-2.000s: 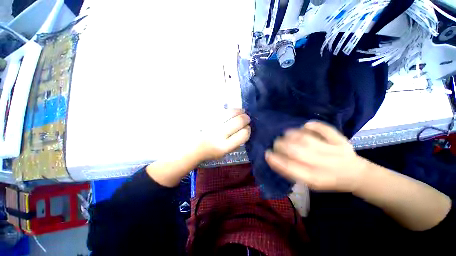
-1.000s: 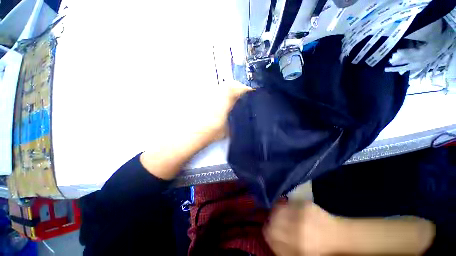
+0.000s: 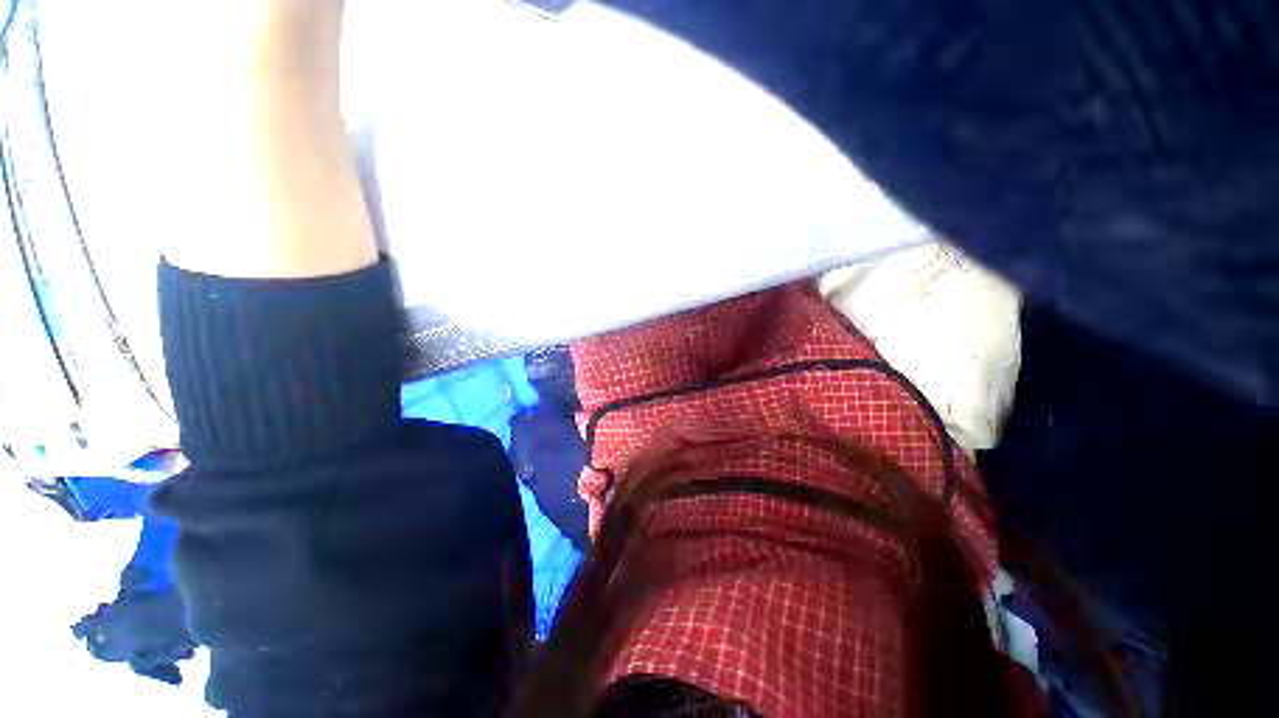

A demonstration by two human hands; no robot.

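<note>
The dark navy cloth (image 3: 1038,154) fills the upper right, large, close to the camera and blurred. It hides the right side of the table. My left forearm runs up and out past the top edge at the left, in a black ribbed sleeve. My left hand is beyond the edge and does not show. My right hand is not in view. The needle and presser foot do not show.
The white table (image 3: 603,183) has its front edge crossing the middle. Below are the red checked apron (image 3: 786,603), a cream cloth piece (image 3: 954,337) and a bright blue surface (image 3: 484,400). A dark bundle (image 3: 140,603) lies at lower left.
The view has swung and moved closer. The navy cloth has gone from the machine area to the upper right near the camera. Both hands have left the picture, and the machine head is out of view.
</note>
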